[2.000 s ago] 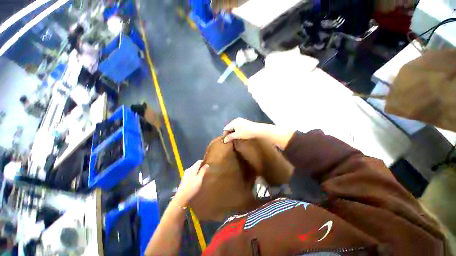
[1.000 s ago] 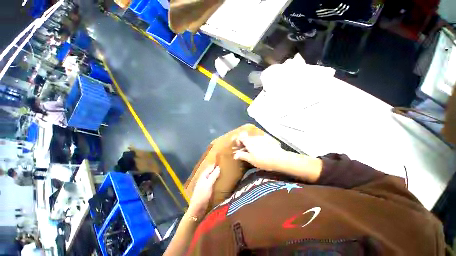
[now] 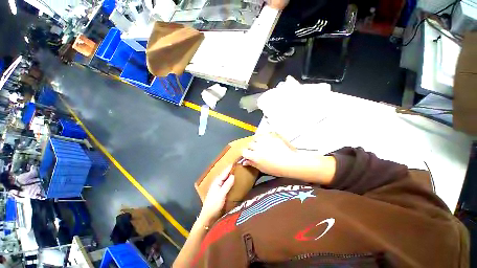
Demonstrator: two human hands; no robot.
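A tan-brown sewn panel (image 3: 224, 161) is held in front of my brown sweatshirt, beside the white table. A darker red-brown edge runs along its left side. My left hand (image 3: 218, 192) grips its lower part from the left, thumb on top. My right hand (image 3: 267, 154) pinches the cloth near a fold at its upper right. The two hands' fingertips are close together. Whether a small tool is in the fingers cannot be made out.
The white tabletop (image 3: 366, 123) lies to the right, with crumpled white cloth (image 3: 290, 97) at its far left end. Brown cloth (image 3: 171, 48) hangs over a further table's corner near blue crates (image 3: 137, 68). A seated person in black is beyond. A pale strip (image 3: 203, 120) lies on the floor.
The view has turned, so the aisle and crates sit further left and the far table shows more. My hands have come together on the panel, and the right fingers now pinch the cloth.
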